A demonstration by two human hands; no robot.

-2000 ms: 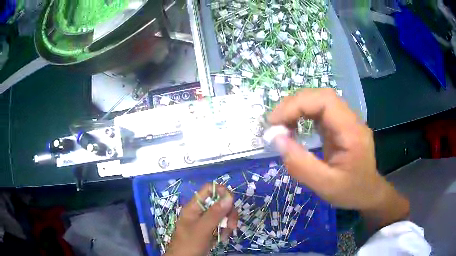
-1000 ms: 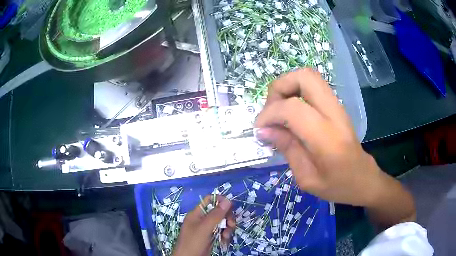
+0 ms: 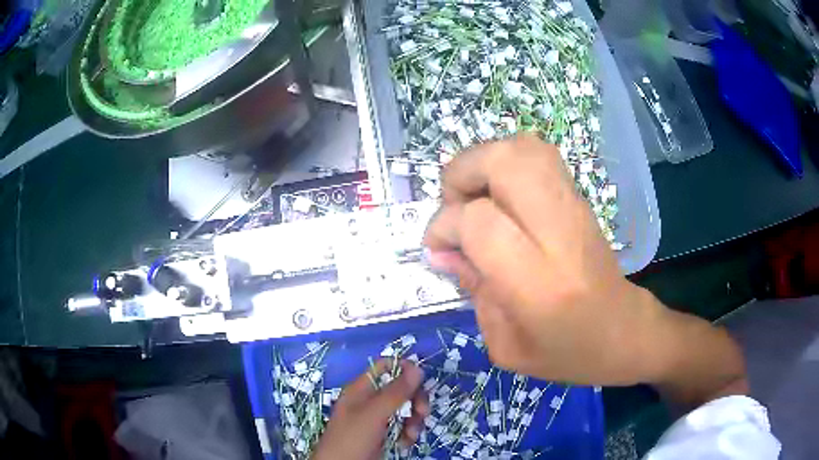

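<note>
My right hand [image 3: 530, 260] is over the right part of the bright silver-white assembly fixture [image 3: 269, 314], thumb and fingertips pinched together at its face. Glare and the fingers hide whether a part is between them. My left hand [image 3: 373, 409] is low over the blue tray [image 3: 588, 422], its fingers closed on a few stemmed parts [image 3: 384, 375] with white heads and green stems. More stemmed parts lie scattered in the tray under and around my left hand.
A clear bin [image 3: 642, 207] heaped with stemmed parts stands beyond my right hand. A steel bowl feeder [image 3: 224, 108], green inside, is at upper left, with a feeder track [image 3: 364, 108] running to the fixture. A small clear box [image 3: 669, 117] and a blue scoop-like shape [image 3: 759, 99] are at upper right.
My right hand has moved left along the fixture, and the white-headed part seen in its fingertips is now hidden. My left hand stays over the tray with its parts.
</note>
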